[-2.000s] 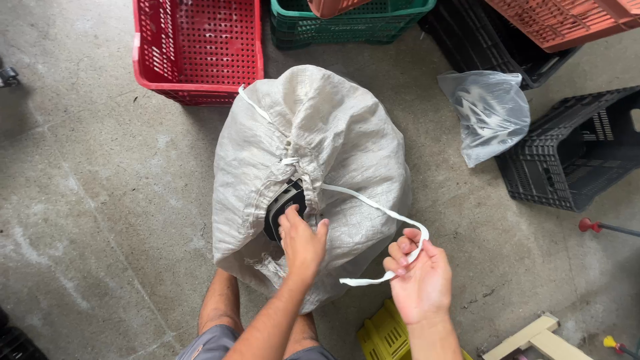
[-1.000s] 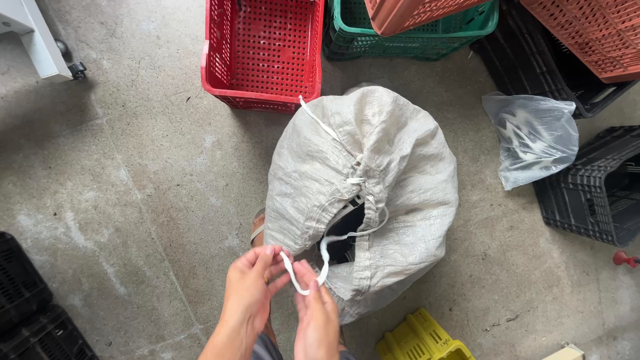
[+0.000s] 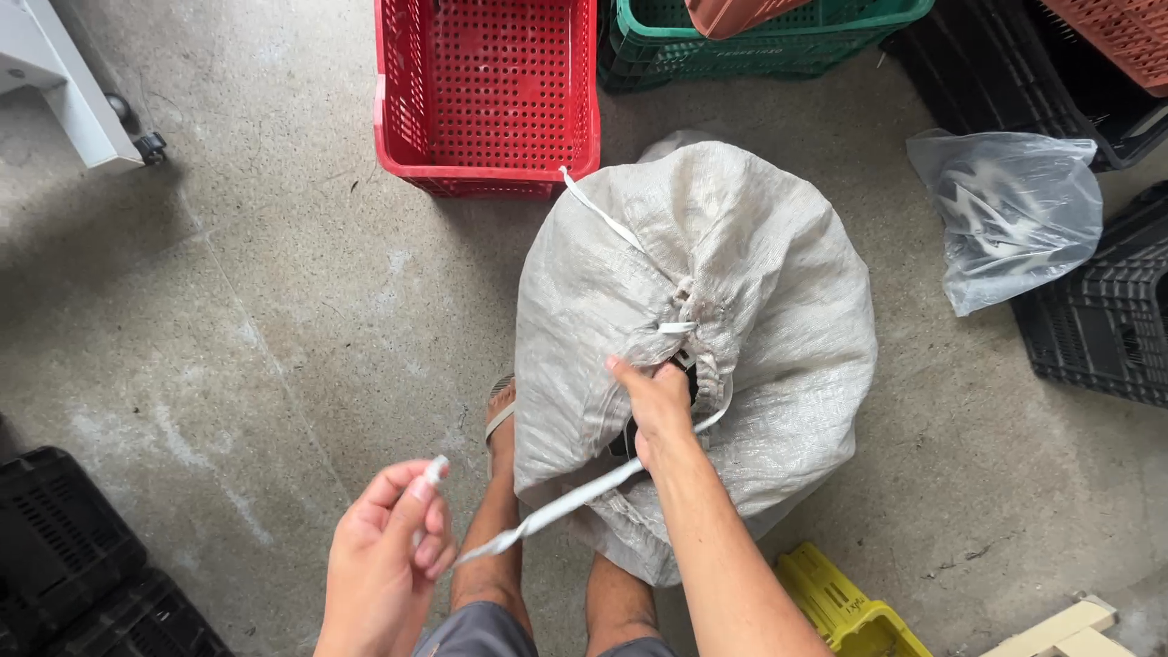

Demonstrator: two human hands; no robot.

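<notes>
A full, pale woven plastic sack [image 3: 785, 365] stands on the floor at my feet, its gathered mouth partly open on something black [image 3: 623, 440]. My left hand [image 3: 401, 529], left of the sack, pinches the end of a white tie strip [image 3: 575, 497] that runs taut to the sack's mouth. My right hand [image 3: 662, 401] reaches into the mouth, thumb on the outer fabric; its fingertips are hidden, so what they hold cannot be seen. A second piece of white strip [image 3: 602, 210] lies over the top left of the sack.
A red perforated crate [image 3: 488, 172] and a green crate [image 3: 776, 36] stand beyond the sack. A clear plastic bag [image 3: 1013, 219] and a black crate [image 3: 1095, 319] are on the right. Black crates [image 3: 64, 538] stand lower left, a yellow crate [image 3: 835, 593] lower right.
Both hands were together on the strip a second ago. My right hand has since gone to the sack's mouth, while my left has drawn the strip out to the left.
</notes>
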